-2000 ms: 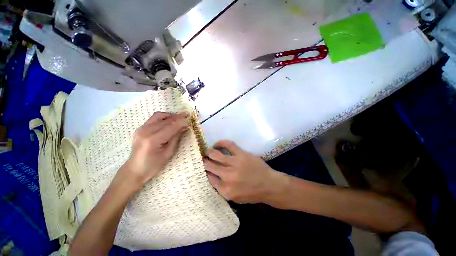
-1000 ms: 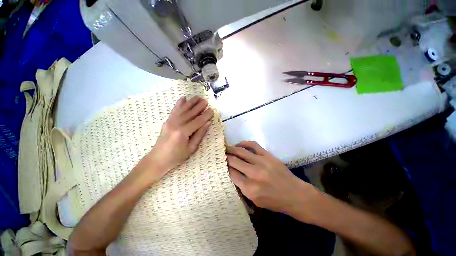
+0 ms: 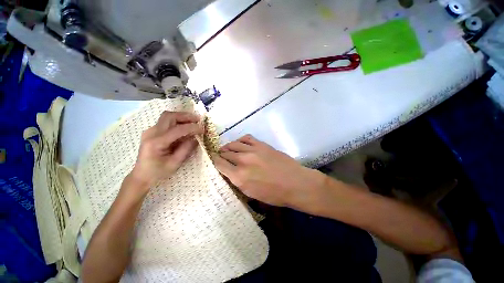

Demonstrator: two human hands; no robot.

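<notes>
A cream woven bag panel (image 3: 182,221) lies on the white table, its upper end at the presser foot (image 3: 178,91) of the sewing machine (image 3: 127,33). My left hand (image 3: 166,146) pinches the panel's right edge just below the foot, lifting the top layer a little. My right hand (image 3: 248,168) holds the same edge lower down, fingertips close to my left fingers. A brownish inner side of the layers (image 3: 210,135) shows between the hands. The needle tip is too small to tell. The panel's rounded lower corner hangs past the table's front edge.
Red-handled snips (image 3: 323,65) lie right of the machine foot, touching a bright green square (image 3: 387,46). Cream stacked pieces with straps (image 3: 50,188) stand left of the panel, over blue sheeting (image 3: 14,193). Small round pieces (image 3: 473,23) lie at the table's far right end.
The view has shifted, so machine and table appear lower and further left. My left fingers now pinch and lift the edge instead of lying flat; my right hand has come up closer to them.
</notes>
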